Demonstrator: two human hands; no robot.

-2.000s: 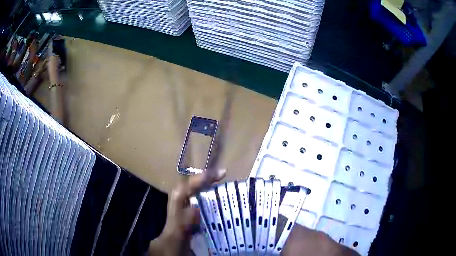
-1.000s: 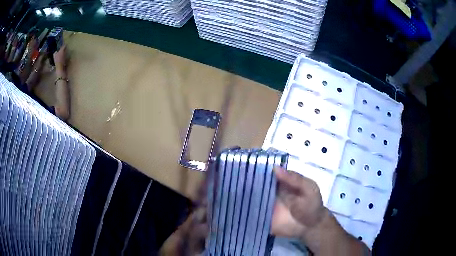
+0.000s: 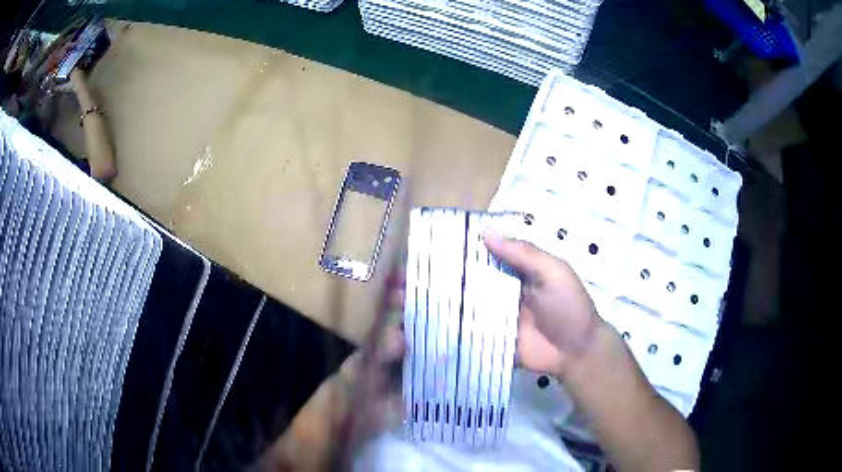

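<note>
A block of several phone middle frames [image 3: 462, 323] stands upright side by side in front of me, silver edges toward me, with small dark slots near the bottom. My right hand [image 3: 554, 304] grips the block from the right, thumb on its upper part. My left hand [image 3: 374, 369] is blurred at the block's left side, its fingers partly hidden behind it. A single middle frame [image 3: 360, 221] lies flat on the tan surface, left of the block.
An open white blister tray [image 3: 637, 230] lies at the right. A tall tray stack [image 3: 69, 313] is close at left. More tray stacks [image 3: 480, 32] stand at the back. A blue bin [image 3: 757, 32] is at upper right. A coworker's arm [image 3: 95, 129] reaches in at far left.
The fanned-out frames are now squared into an even block and held higher. My right thumb has moved onto the block's upper part. The view has shifted, so the single frame appears higher.
</note>
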